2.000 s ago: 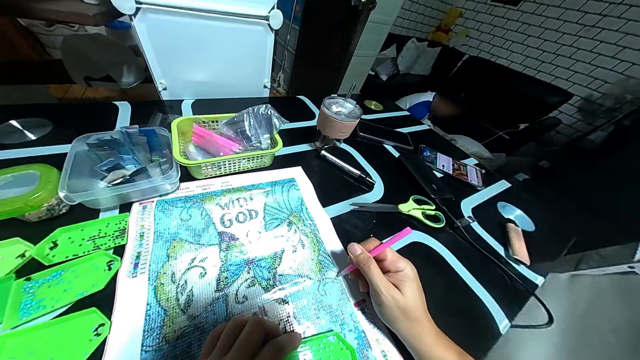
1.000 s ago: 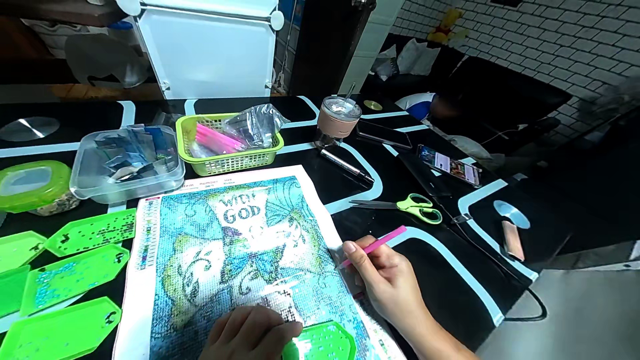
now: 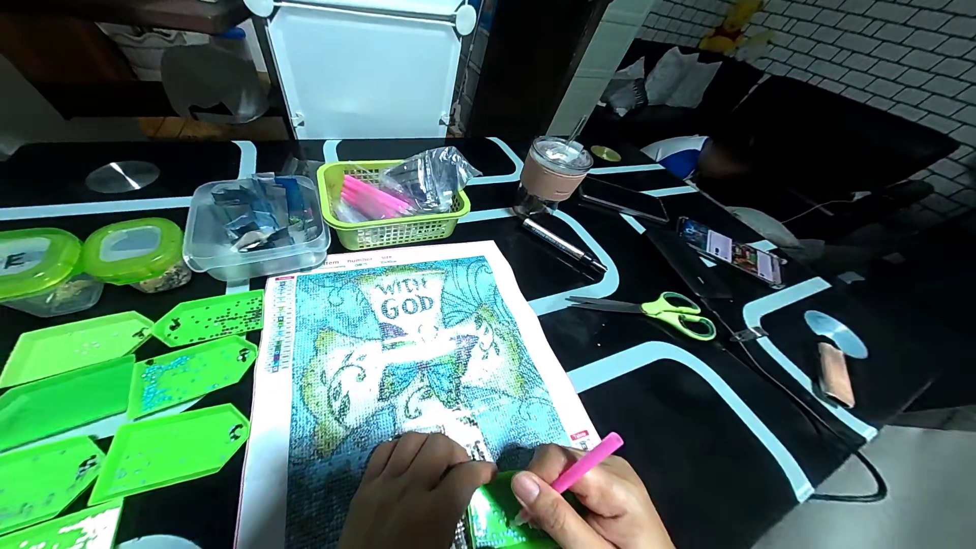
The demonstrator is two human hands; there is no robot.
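Note:
A pink diamond-painting pen (image 3: 587,463) is held in my right hand (image 3: 591,499), its tip down at a green bead tray (image 3: 499,515) near the bottom of the view. My left hand (image 3: 419,488) rests on the lower part of the diamond-painting canvas (image 3: 427,343), its fingertips beside that tray; whether it grips the tray's edge cannot be told. The canvas shows a blue and green picture with lettering. Several more green trays (image 3: 183,450) with small beads lie to its left.
Behind the canvas stand a green basket (image 3: 396,232) with pink pens, a clear plastic tub (image 3: 255,263), green-lidded containers (image 3: 137,252) and a lidded cup (image 3: 554,171). To the right lie a marker (image 3: 564,245), scissors (image 3: 648,307), phones (image 3: 732,248) and a cable (image 3: 793,393).
My right hand with the pink pen has moved down and left, from the canvas's right edge to the green tray beside my left hand.

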